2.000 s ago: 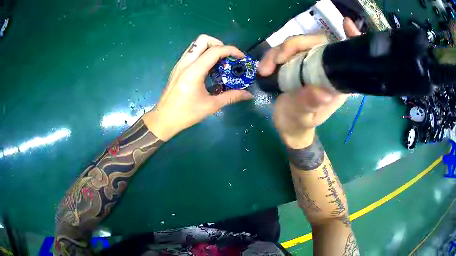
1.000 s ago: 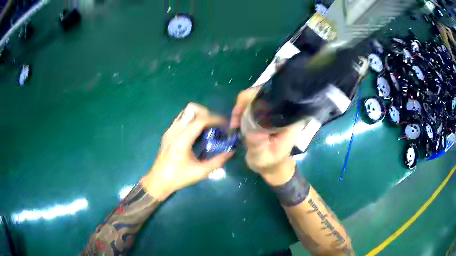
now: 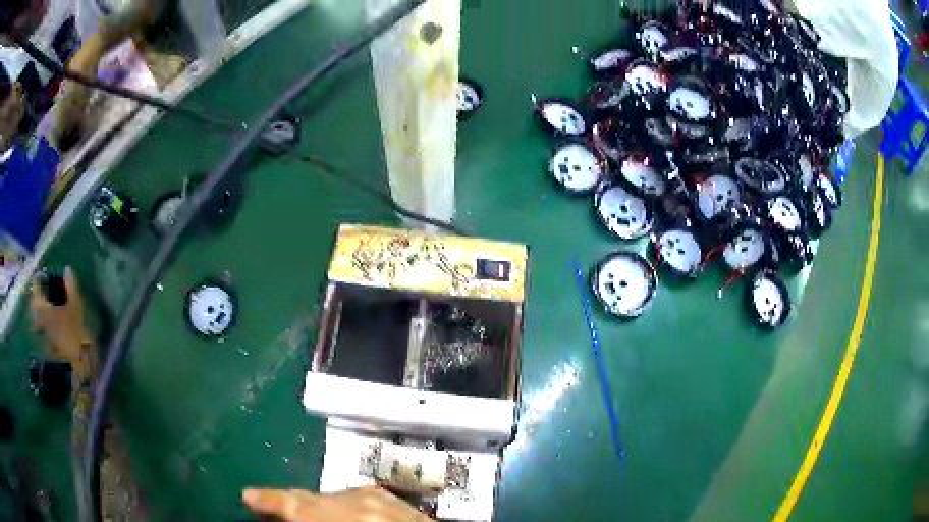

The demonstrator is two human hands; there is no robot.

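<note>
One hand, by its direction my right hand [image 3: 341, 505], shows at the bottom edge, cut off, with a finger pointing left. What it holds cannot be seen. My left hand, the blue board and the screwdriver are out of the picture. A white screw feeder [image 3: 407, 400] stands just beyond the hand, with a stained yellowish rear panel and a dark switch. Its open top has two dark compartments; the right one holds bright specks, possibly screws.
Black units with white faces [image 3: 624, 211] are heaped at upper right; single ones [image 3: 211, 309] lie left. A pale post [image 3: 416, 112] stands behind the feeder. Dark cables cross the left side. A blue strip [image 3: 601, 357] lies right. Another person's hand [image 3: 59, 318] is at far left.
The view has swung up and right, bringing the feeder, heap and post into fuller view. My left hand, the unit and the screwdriver have left the picture.
</note>
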